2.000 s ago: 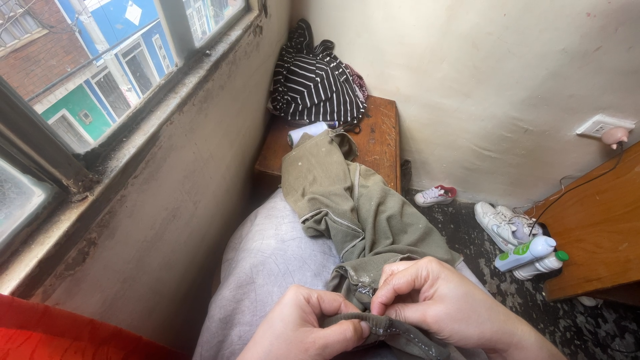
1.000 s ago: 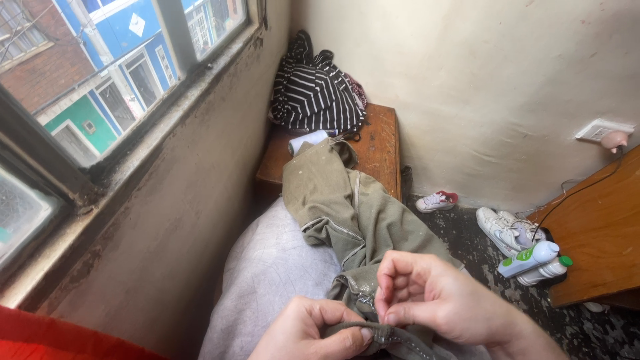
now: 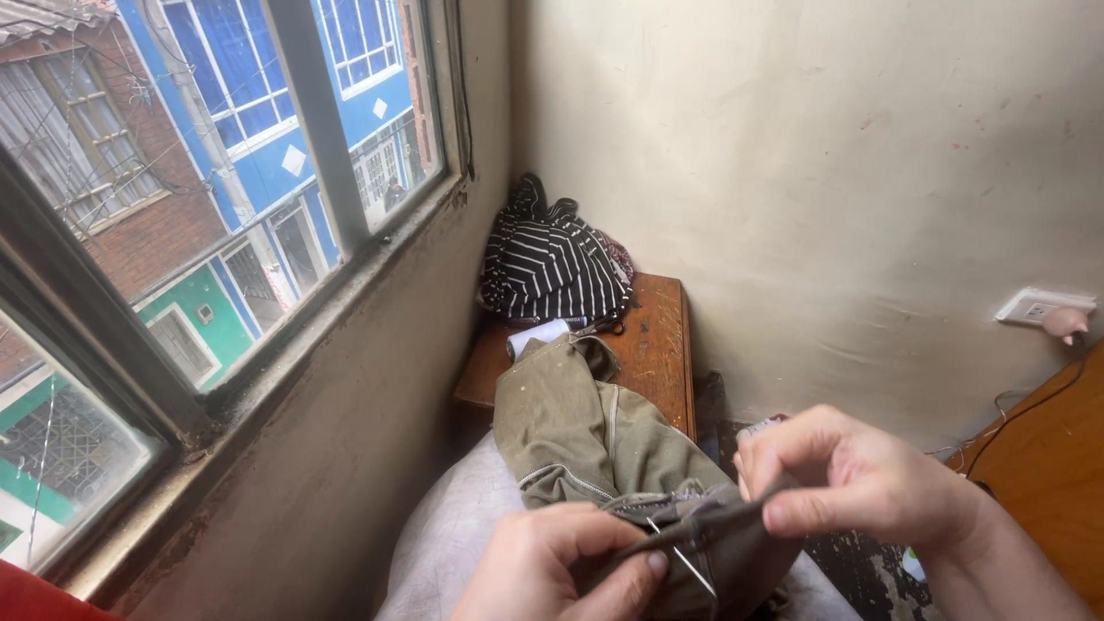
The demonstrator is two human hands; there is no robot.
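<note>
Olive green cloth trousers or a similar garment (image 3: 569, 431) lie from the wooden table down over a pale cloth. My left hand (image 3: 569, 569) pinches the garment's dark edge between thumb and fingers at bottom centre. Beside that thumb a thin, pale metal needle (image 3: 693, 569) passes through the fabric at a slant. To the right, my right hand (image 3: 854, 483) grips the same edge between thumb and fingers, holding it raised and stretched. White stitches show near a zipper. Any thread on the needle is too fine to make out.
A brown wooden table (image 3: 660, 362) in the corner holds a black-and-white striped cloth (image 3: 556, 263), a white thread spool (image 3: 539, 338) and dark-handled scissors (image 3: 608, 324). A window frame (image 3: 336, 293) runs along the left. At right are a wall socket (image 3: 1031, 306) and wooden furniture (image 3: 1048, 466).
My right hand has moved right, away from my left hand, and the garment's edge is now lifted and stretched between them. The needle now shows plainly. The view has shifted.
</note>
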